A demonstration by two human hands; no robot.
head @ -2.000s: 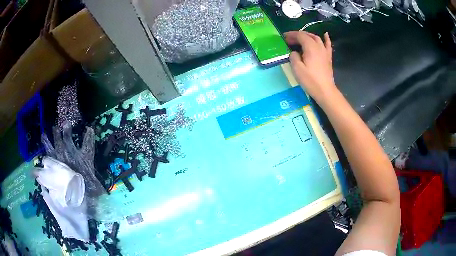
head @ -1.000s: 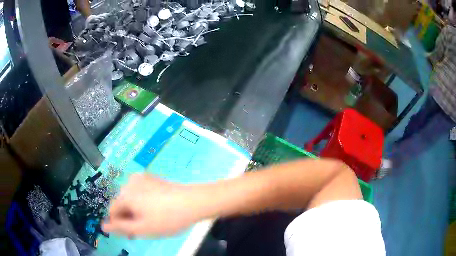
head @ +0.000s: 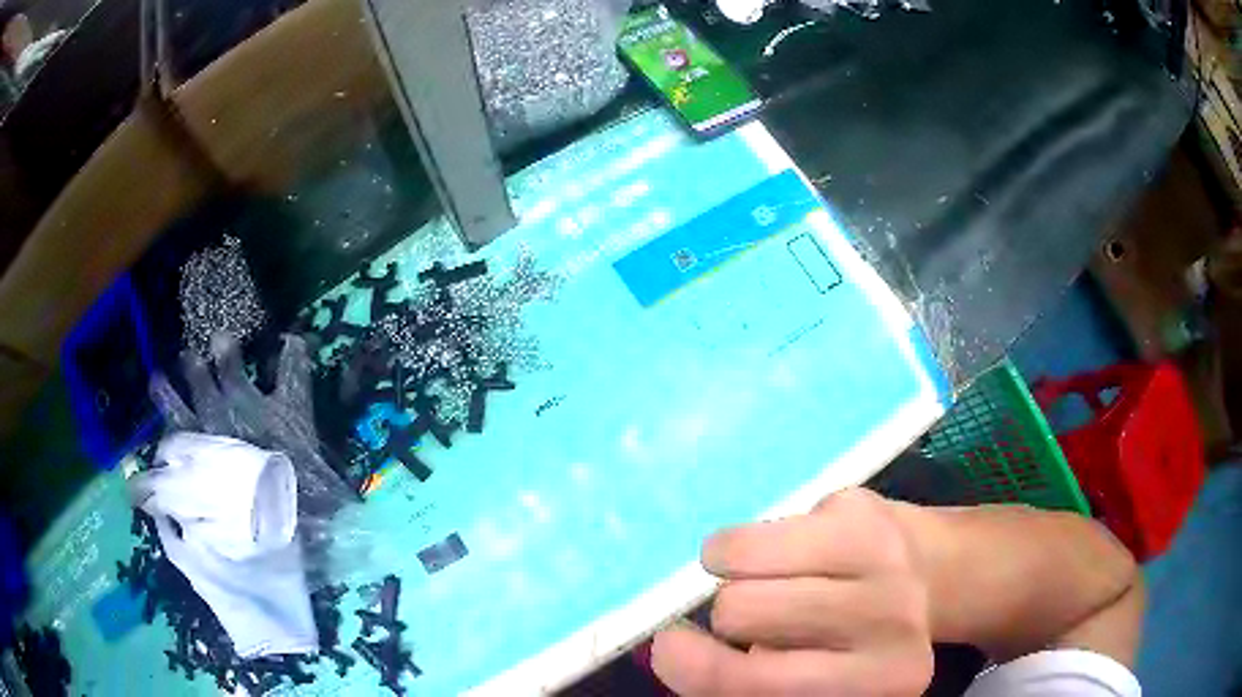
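My right hand [head: 817,599] is bare, with its fingers curled, at the front edge of the mat in the lower right. I see nothing held in it; its palm side is hidden. My left hand is not in view. A phone with a green screen [head: 691,75] lies face up at the mat's back edge. Black plastic brackets [head: 418,443] and small silver screws [head: 443,341] lie in a pile on the turquoise mat [head: 613,422]. A white cloth or sleeve [head: 234,531] and a crinkled clear glove or bag [head: 266,409] lie on the pile's left part.
A grey metal post [head: 443,123] stands at the back, beside a clear bag of silver bits [head: 545,68]. A blue bin [head: 112,368] is at left. A green crate [head: 1008,443] and red stool [head: 1137,456] are beyond the bench's right end.
My right hand was at the phone, then passed over the mat, and is now at the front edge. The phone lies untouched; its screen picture has changed. The view has turned right and back.
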